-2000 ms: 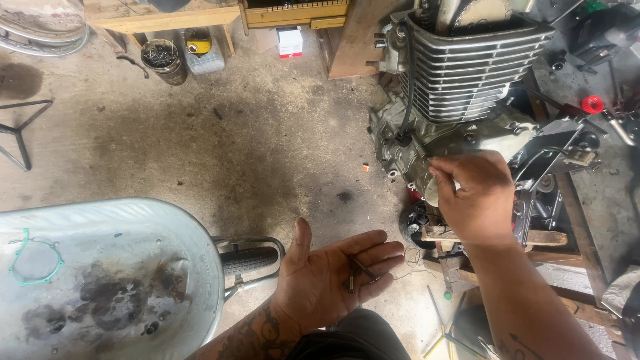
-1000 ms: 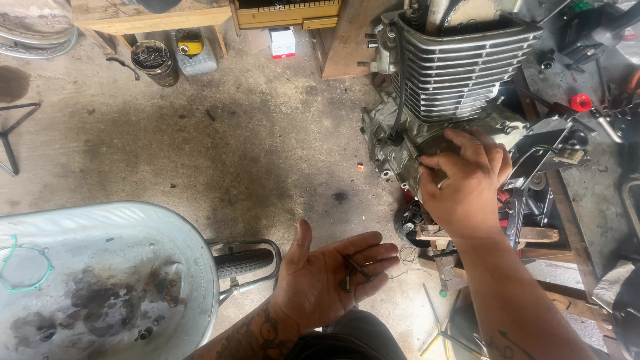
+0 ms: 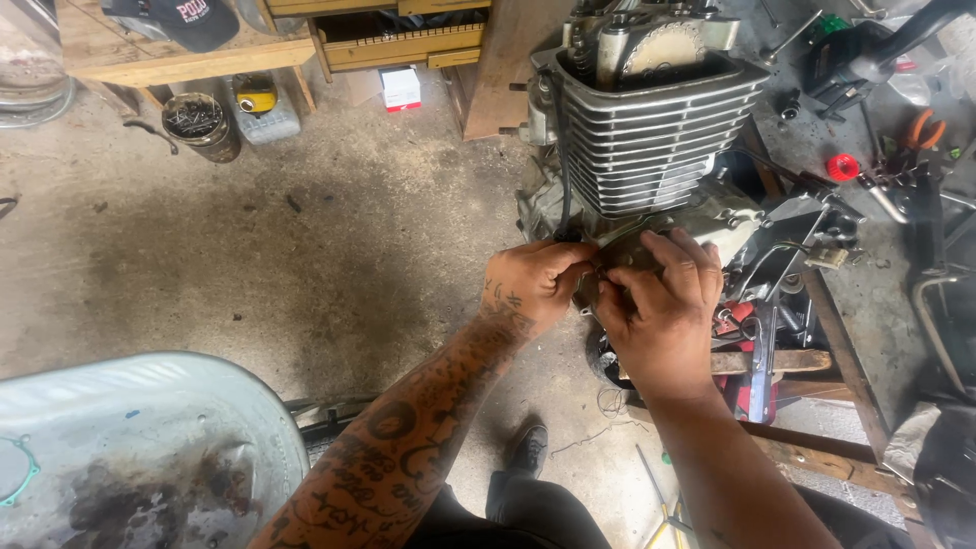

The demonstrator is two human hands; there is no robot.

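Note:
A motorcycle engine with a finned metal cylinder [image 3: 656,145] stands upright at the upper right. Below its fins is a metal crankcase cover [image 3: 637,248]. My left hand [image 3: 537,282] is at the left side of this cover, thumb and fingertips pinched together at its edge. Close beside it, my right hand [image 3: 667,305] has its thumb and index finger nearly meeting, the other fingers bent over the cover. The fingertips of both hands almost touch. Anything small between them is too hidden to tell. A black cable [image 3: 564,160] runs down the engine's left side.
Tools lie on the metal bench [image 3: 862,320] at right, among them orange-handled pliers [image 3: 924,130]. A grey wheelbarrow tray [image 3: 252,381] holds a green gasket [image 3: 27,473]. A bucket of bolts [image 3: 200,130] and a plastic jug [image 3: 263,114] stand near the wooden bench [image 3: 191,65].
My left hand, palm up with small metal pieces on it before, has moved up to the engine and turned over beside my right hand. The view has shifted somewhat.

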